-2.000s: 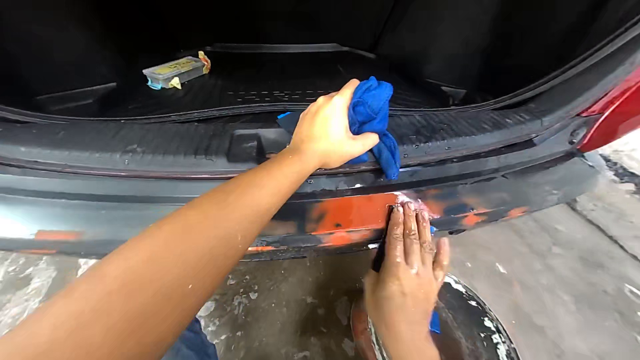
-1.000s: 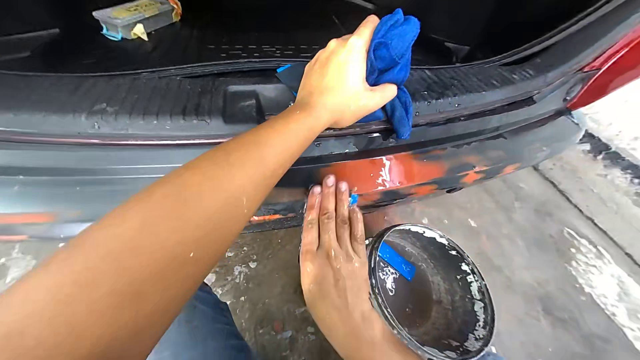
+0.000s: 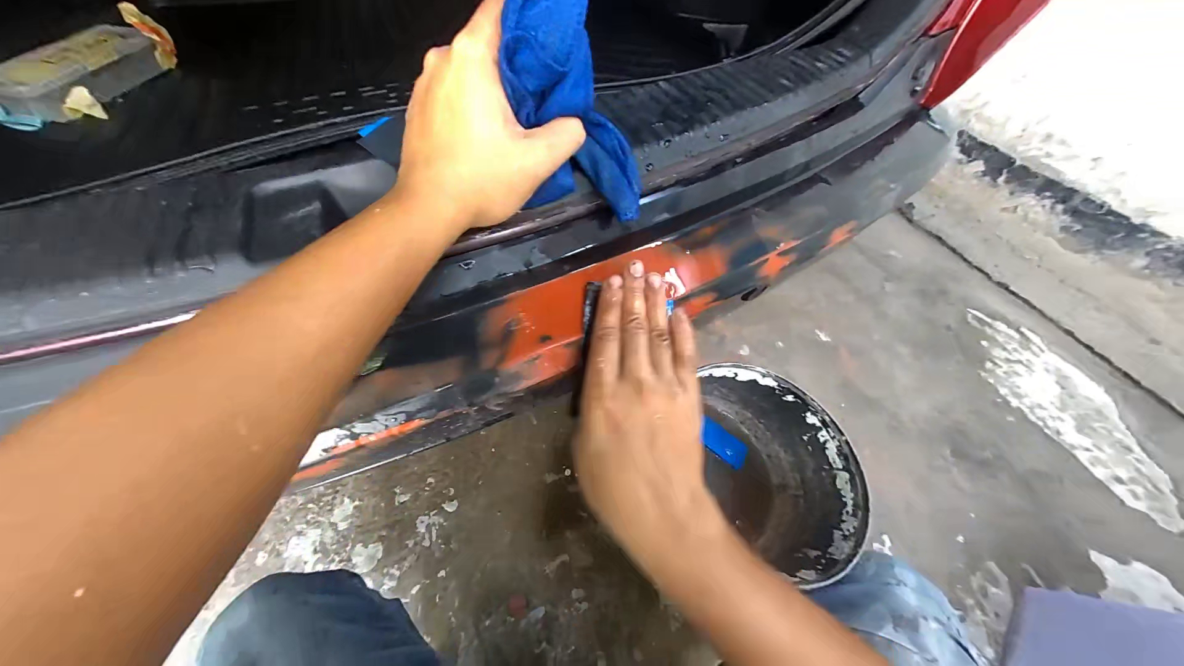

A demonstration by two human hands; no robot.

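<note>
My left hand (image 3: pixel 481 129) grips a crumpled blue cloth (image 3: pixel 555 83) on the black sill above the rear bumper of a car. A dark sheet with a blue edge (image 3: pixel 381 137) lies partly under that hand's wrist. With fingers flat and close together, my right hand (image 3: pixel 643 388) presses a dark, thin pad (image 3: pixel 589 324) against an orange patch (image 3: pixel 536 319) on the bumper. A bit of blue shows by its fingertips; the fingers and palm hide most of the pad.
Below the bumper stands a round black bucket (image 3: pixel 842 472) with a blue strip (image 3: pixel 724 442) in it. A clear plastic box (image 3: pixel 83 69) lies in the open trunk. A red tail light (image 3: pixel 980 46) is at upper right, and my knees are below.
Since one second ago my right hand has slid right along the bumper, onto the orange patch. My left hand stays on the cloth. The view has shifted.
</note>
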